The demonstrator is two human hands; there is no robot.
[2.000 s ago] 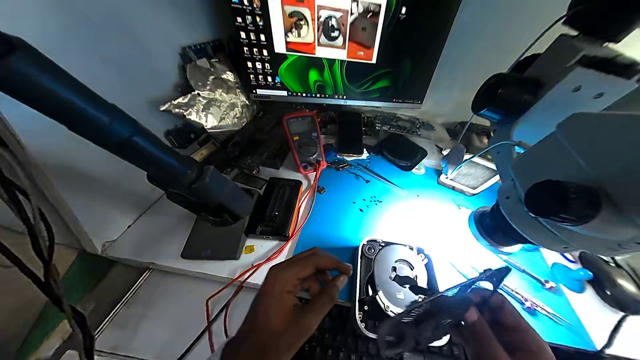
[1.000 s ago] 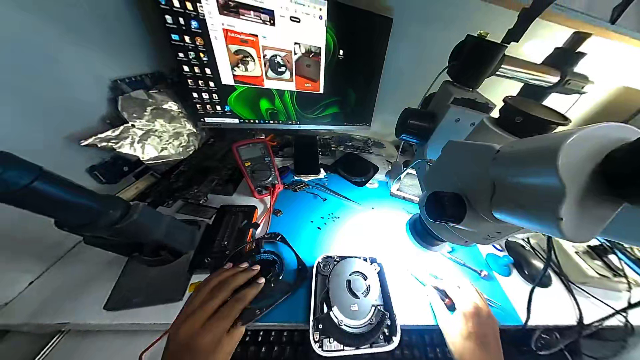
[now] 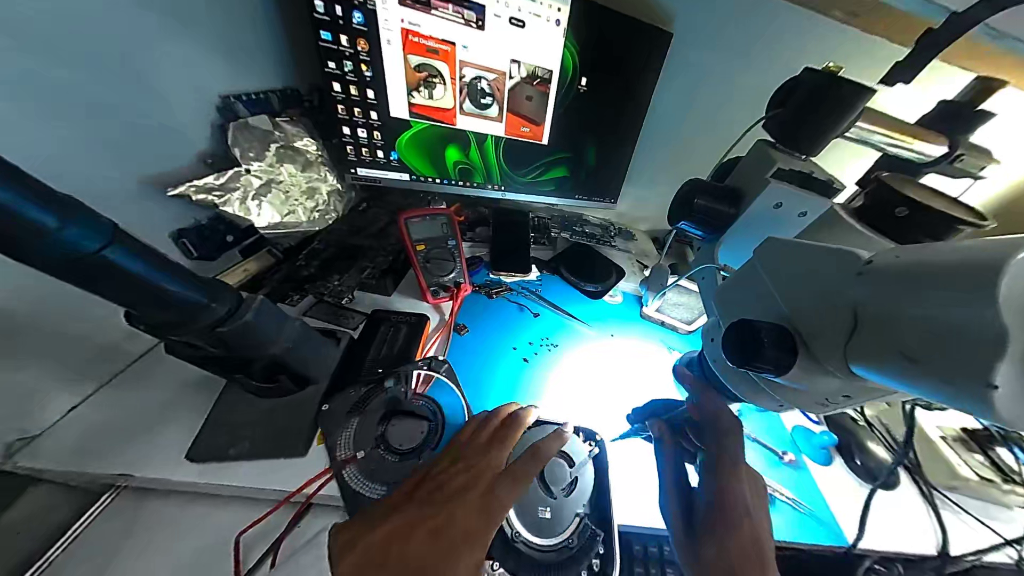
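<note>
A small computer casing [image 3: 606, 512] with rounded corners lies at the front of the blue mat, its inside showing a round metallic grey cover [image 3: 548, 496]. My left hand [image 3: 460, 480] rests over the casing's left side, fingertips on its upper edge and the round cover. To the right of the casing, my right hand [image 3: 704, 472] holds a slim pointed tool [image 3: 640, 428], probably a screwdriver, its tip pointing left toward the casing. A black part with a round fan [image 3: 400, 432] lies left of my left hand, partly over the red wires.
A microscope [image 3: 768, 336] overhangs the mat's right side. Small screws [image 3: 534, 349], tweezers [image 3: 552, 304] and a red multimeter [image 3: 436, 252] lie behind. A monitor [image 3: 512, 104] stands at the back. A black arm [image 3: 160, 280] crosses the left. Tweezers [image 3: 788, 496] and a mouse [image 3: 862, 450] lie right.
The black fan part, held over the casing two seconds ago, now lies to its left. My left hand has moved from that part onto the casing. My right hand now holds the pointed tool up.
</note>
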